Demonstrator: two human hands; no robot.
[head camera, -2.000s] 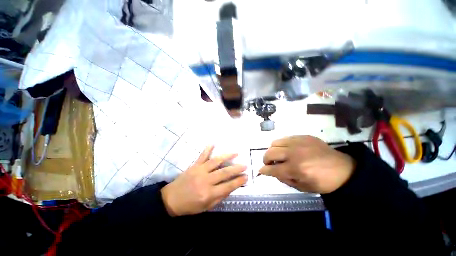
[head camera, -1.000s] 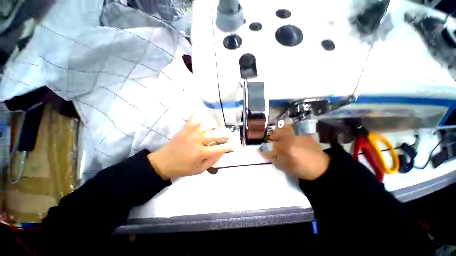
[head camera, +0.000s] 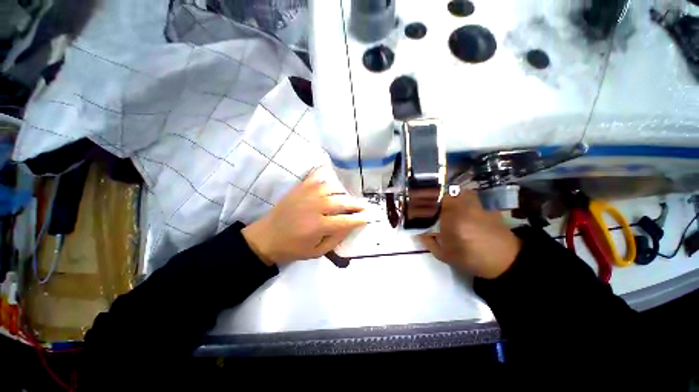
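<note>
The quilted panel lies white side up, left of and under the sewing machine head, with dark stitch lines and a small dark maroon edge showing. My left hand lies flat on the panel's edge, fingers spread towards the needle area. My right hand is bent at the right of the needle area, partly behind the shiny guard; its fingertips are partly hidden, and I cannot tell whether they pinch the fabric.
Scissors with red and yellow handles lie at the right. Brown taped cardboard is at the left with a dark object and pale cable on it. A tape measure strip runs along the table's front edge.
The view has shifted forward over the machine head. Both hands have moved from near the table's front edge up to the needle area, and the panel's near edge has moved with them.
</note>
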